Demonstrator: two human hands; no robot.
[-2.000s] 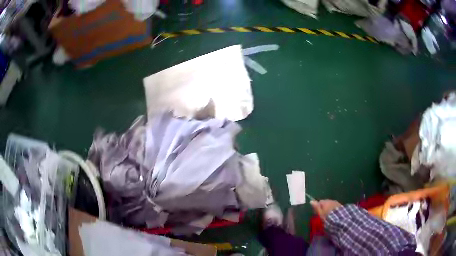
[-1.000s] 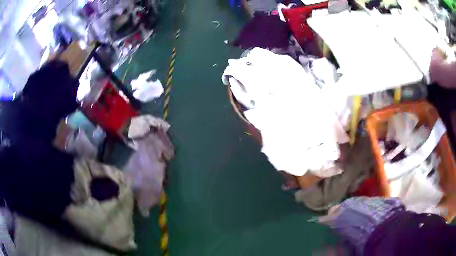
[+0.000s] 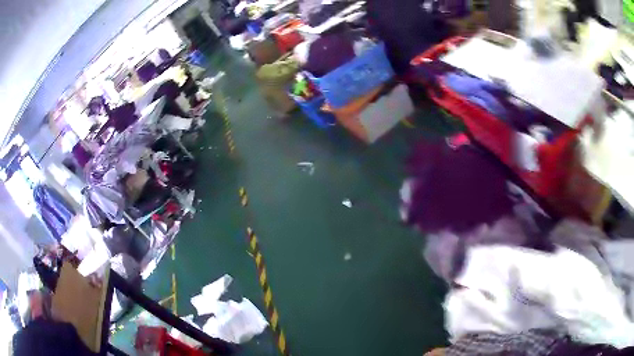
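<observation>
No hand shows clearly. A grey checked sleeve lies at the bottom edge, right of centre; my right hand is cut off or too unclear to make out. My left hand is out of the picture. Nearest in front is a heap of white fabric at the lower right, just beyond the sleeve. A dark purple cloth heap lies behind it, with greyish fabric between them. The picture is blurred.
Red containers with fabric stand at the right beside a white table. A blue crate and boxes stand ahead. A yellow-black line runs along the green floor. White pieces and a dark bar are lower left.
The view has swung right and up along the aisle. The held white piece and the hand seen earliest are gone from view. The white heap now sits lower right; the orange basket has left the picture.
</observation>
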